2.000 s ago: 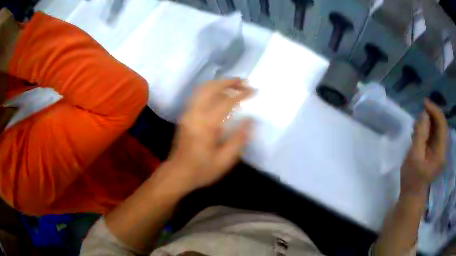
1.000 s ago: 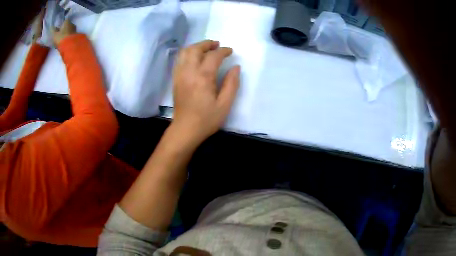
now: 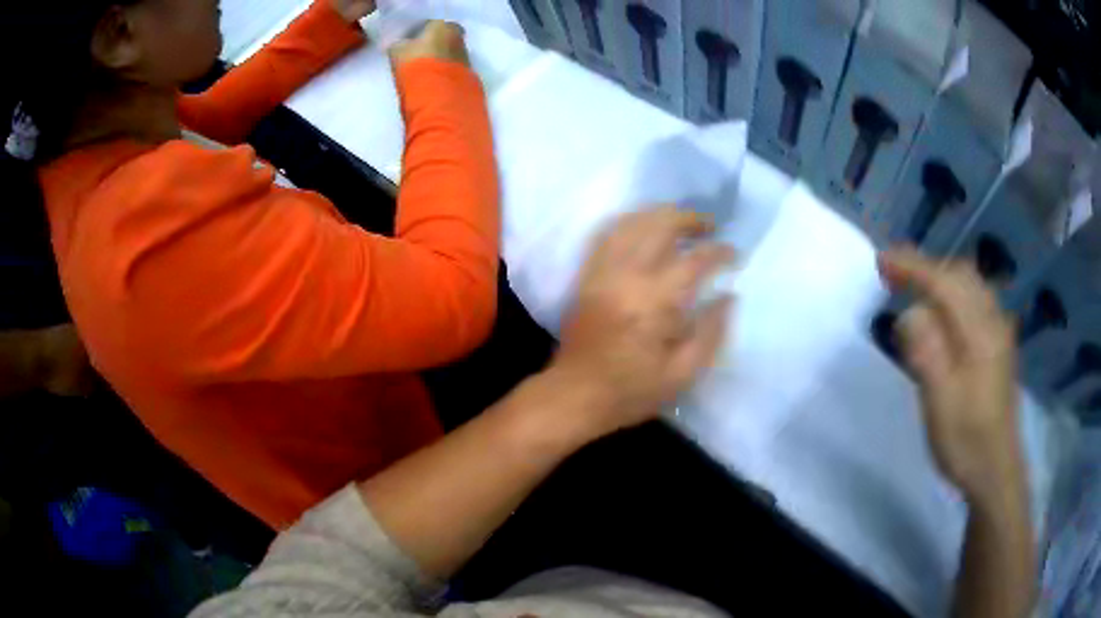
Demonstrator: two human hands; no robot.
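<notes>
My left hand [image 3: 652, 320] is over the bench, fingers apart and blurred, beside a whitish limp bag [image 3: 682, 181]. I cannot tell if its fingertips touch the bag. My right hand [image 3: 966, 350] is further right, fingers bent and slightly blurred, with a dark round hair dryer end [image 3: 891, 334] showing just left of it. The rest of the dryer is hidden behind the hand, and I cannot tell whether the hand grips it.
White sheeting [image 3: 785, 314] covers the bench. A row of retail boxes [image 3: 785, 97] with dryer pictures stands along its far side. A person in an orange sleeve [image 3: 447, 181] works close at my left. Crumpled whitish bags [image 3: 1081, 531] lie at the right edge.
The view has swung, so the box row shows again. My right hand, out of clear sight one second ago, is now over the dryer. My left hand stays open beside the bag.
</notes>
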